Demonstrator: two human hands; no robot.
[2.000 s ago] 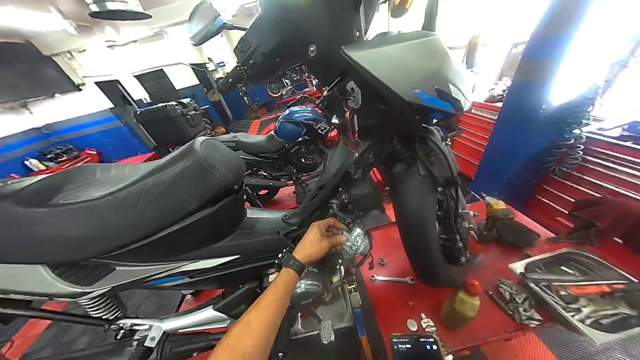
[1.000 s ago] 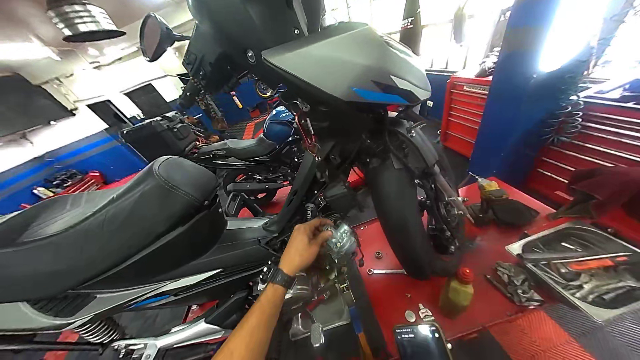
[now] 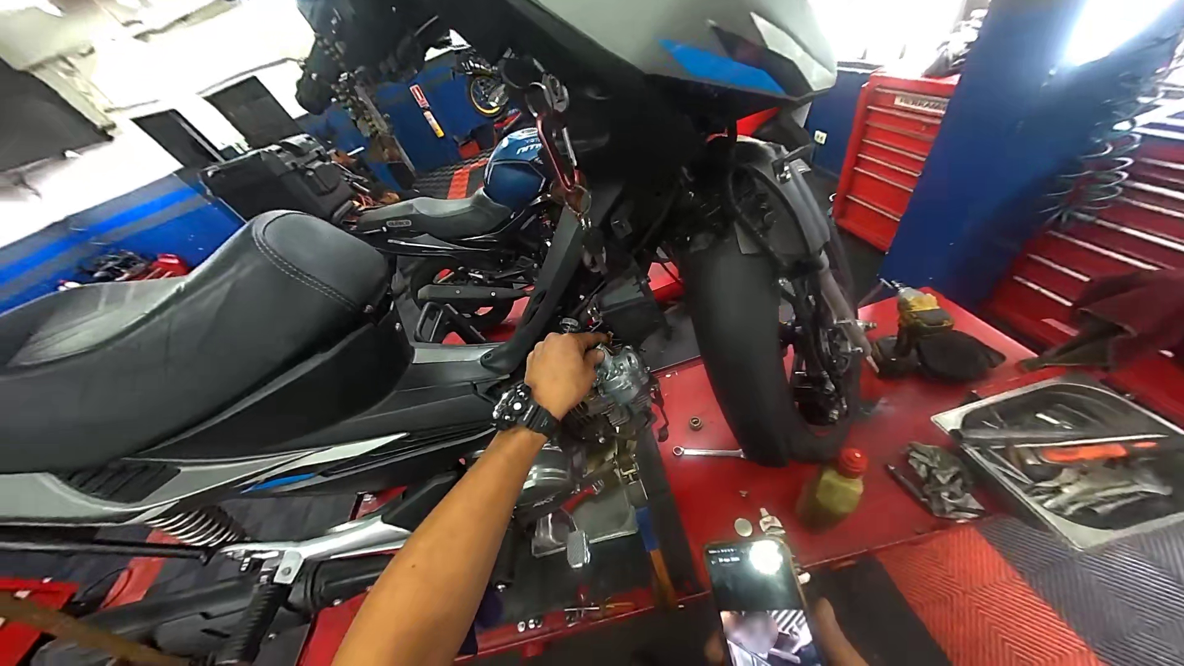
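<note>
My left hand, with a black watch on its wrist, reaches across the motorcycle's lower side. Its fingers touch the top of the metal engine cylinder head; the fingertips are partly hidden, and no loose object shows in them. At the bottom edge my right hand holds a smartphone upright with its lit screen facing me. Most of that hand is out of view. The motorcycle's seat is at the left, and its front tyre stands right of the engine.
On the red lift platform lie a combination wrench, a bottle with a red cap and a crumpled rag. A metal tray of tools stands at the right. Hanging keys are near the fairing. Behind is another motorcycle.
The phone has risen further into view at the bottom, with part of my right hand now showing beside it. My left hand remains at the engine. The view has moved closer.
</note>
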